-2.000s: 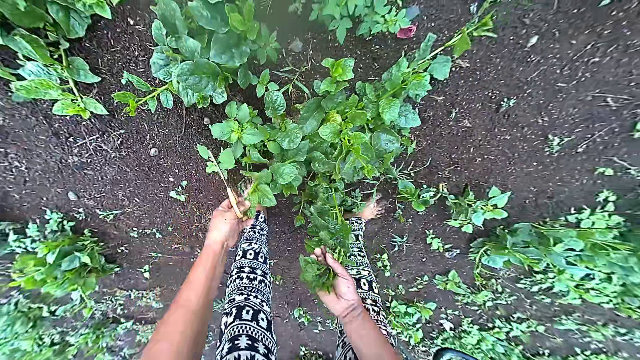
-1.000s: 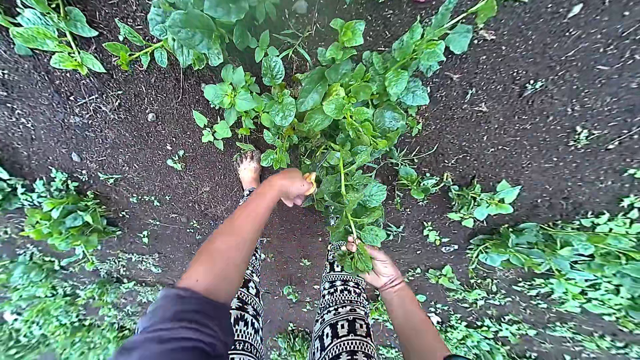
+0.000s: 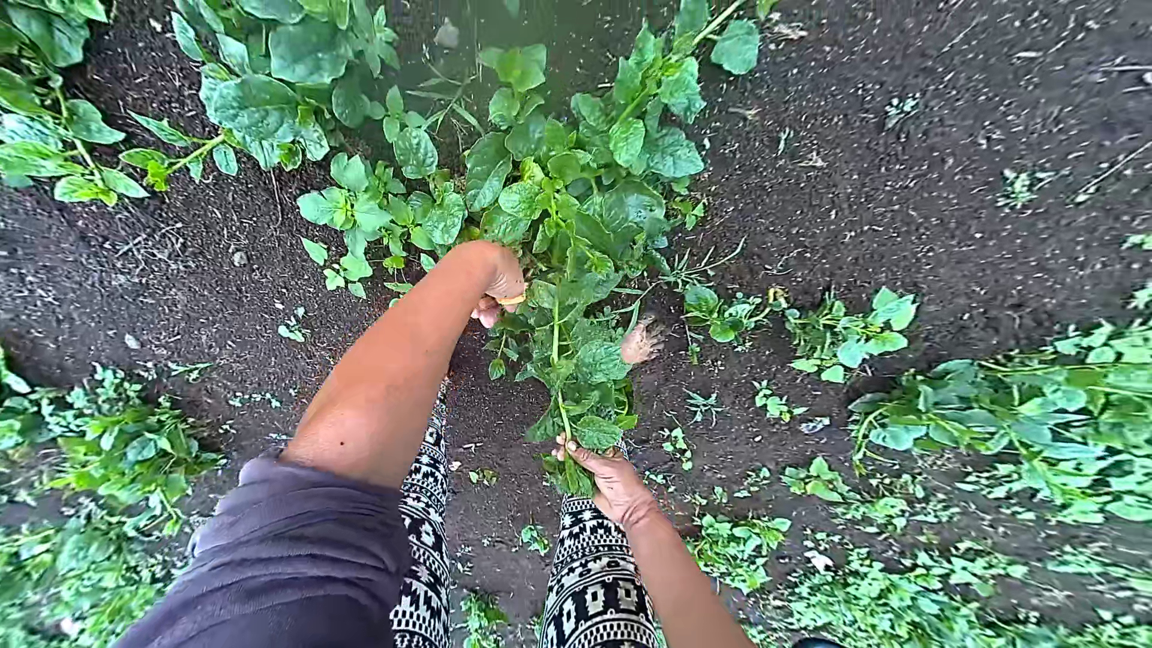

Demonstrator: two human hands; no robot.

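Observation:
A leafy green vine (image 3: 556, 337) runs from the dense leafy plant (image 3: 576, 193) down toward my legs. My right hand (image 3: 605, 472) pinches the vine's lower end between thumb and fingers, with leaves hanging below the grip. At the plant's left edge, my left hand (image 3: 499, 292) is bent inward with its fingers curled; a thin yellow-orange edge shows at the fingers, and what it belongs to cannot be told. Leaves and the wrist partly hide those fingers.
Dark soil (image 3: 855, 198) surrounds the plants. Another broad-leaved plant (image 3: 270, 99) grows at the upper left. Leafy greens (image 3: 1035, 409) spread at the right, with more plants (image 3: 135, 441) at the lower left. My bare foot (image 3: 642, 342) is beside the vine, above my patterned trousers (image 3: 598, 576).
My left hand has moved right from beside my left leg, where it held a stem two seconds ago, to the central plant. A long vine now stretches up from my right hand.

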